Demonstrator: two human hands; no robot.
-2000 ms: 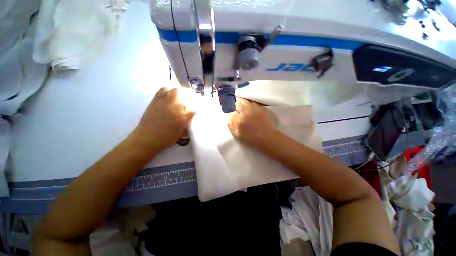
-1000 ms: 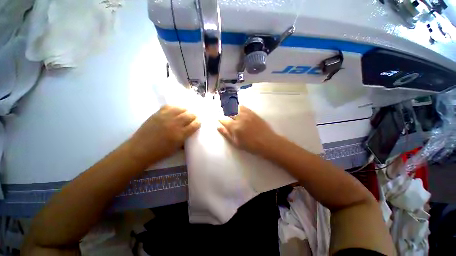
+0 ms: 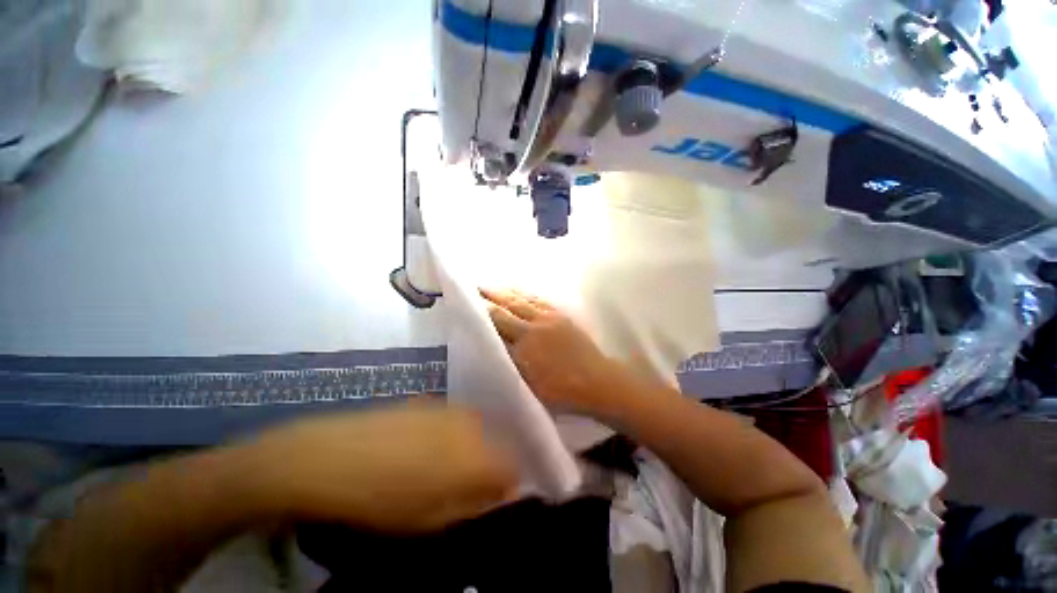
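Note:
The cream garment panel [image 3: 655,284] lies under the head of the white sewing machine [image 3: 719,104] and hangs over the table's front edge, with its left part turned in a long fold. The needle area is washed out by glare; the dark grey stub [image 3: 552,206] shows above the cloth. My right hand [image 3: 554,353] rests on the panel in front of the stub, fingers somewhat spread over the cloth. My left hand [image 3: 487,458] is blurred, low at the table's front edge beside the panel's lower left edge; its fingers cannot be made out.
The grey ruled table edge [image 3: 232,388] runs across the front. A metal-outlined slide plate part [image 3: 414,290] shows left of the panel. Cream cloth pieces [image 3: 174,41] lie at the back left. Cloth pieces [image 3: 887,475] hang by a red basket [image 3: 916,400] at the right.
My left hand has moved from beside the needle down towards me. My right hand has moved a little back from the needle. The view has shifted, and the slide plate's outline now shows.

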